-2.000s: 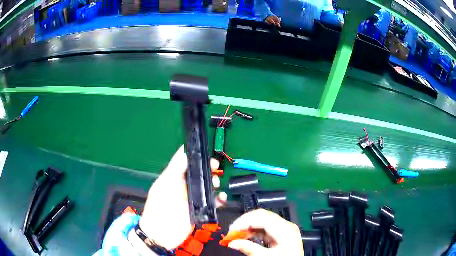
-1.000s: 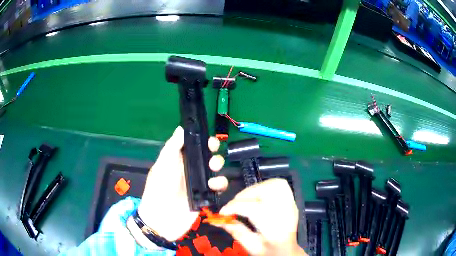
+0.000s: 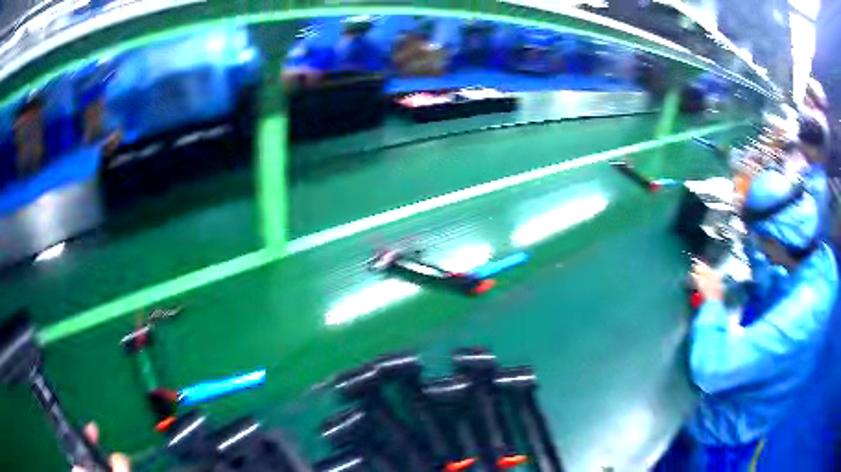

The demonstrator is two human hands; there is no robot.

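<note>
The picture is blurred. A black T-shaped housing (image 3: pixel 57 417) stands tilted at the lower left edge, its wide head up. Fingertips of my left hand (image 3: pixel 109 457) show on its right side, closed round the handle; the rest of the hand is cut off. My right hand is not in view. Several black housings (image 3: pixel 479 406) lie fanned out at the bottom middle, some with orange ends. A wired subassembly (image 3: pixel 148 369) with a green board and a light-blue battery (image 3: pixel 221 387) lies right of the held housing.
Another wired subassembly (image 3: pixel 429 270) lies on the green surface (image 3: pixel 590 304) at mid-picture, and one more (image 3: pixel 636 175) farther right. A green post (image 3: pixel 272 184) and rail (image 3: pixel 415 214) stand behind. A person in a light-blue smock (image 3: pixel 756 341) works at the right.
The view has swung right, so the held housing and my left hand now show at the lower left. My right hand and the orange piece at its fingers have left the picture.
</note>
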